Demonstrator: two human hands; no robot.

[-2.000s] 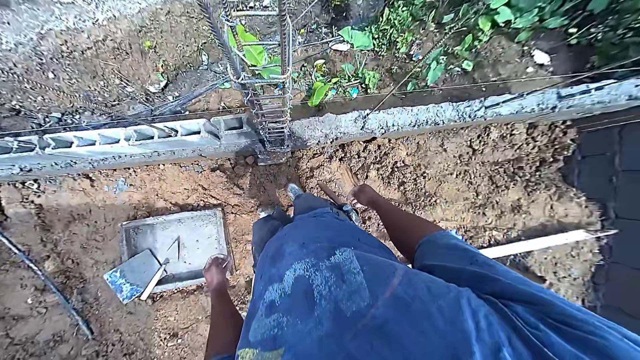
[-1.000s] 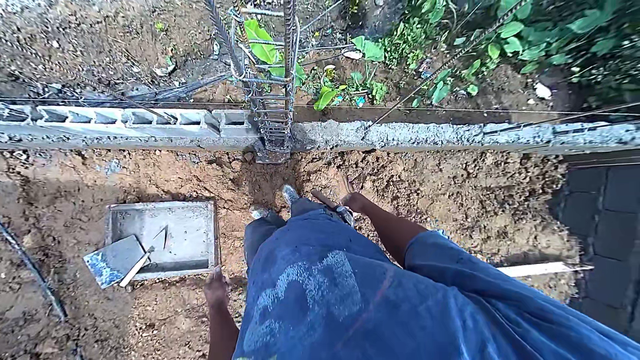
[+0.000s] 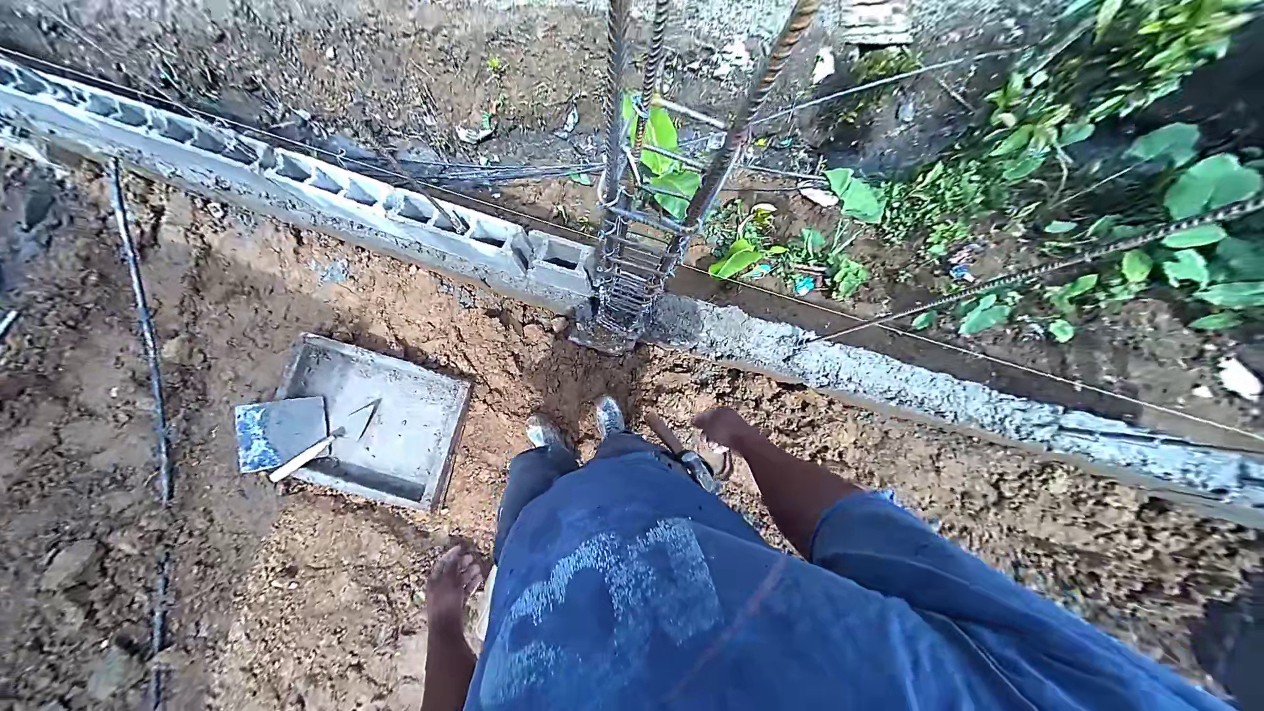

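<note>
My left hand [image 3: 456, 583] hangs low beside my left leg, below the shallow mortar tray [image 3: 449, 425], with nothing visible in it. A trowel with a pale handle [image 3: 308, 454] lies over the tray's left side, next to a flat square board [image 3: 281, 433] with blue on it. My right hand [image 3: 726, 431] is held out beside my right leg. Next to it, at my hip, is a tool with a brown handle [image 3: 664, 431] and a metal part; whether my fingers touch it, I cannot tell. Both shoes [image 3: 609, 417] stand on the dirt.
A low wall of hollow concrete blocks [image 3: 326, 193] crosses ahead, its right part [image 3: 889, 380] topped with rough mortar. A rebar column [image 3: 632, 257] rises from it. A string and a slanting rebar [image 3: 1047, 269] pass over the wall. A dark rod [image 3: 148, 336] lies at left.
The view has turned, so the wall now slants down to the right. My left hand has moved away from the tray's lower right corner. My right hand remains beside my right leg.
</note>
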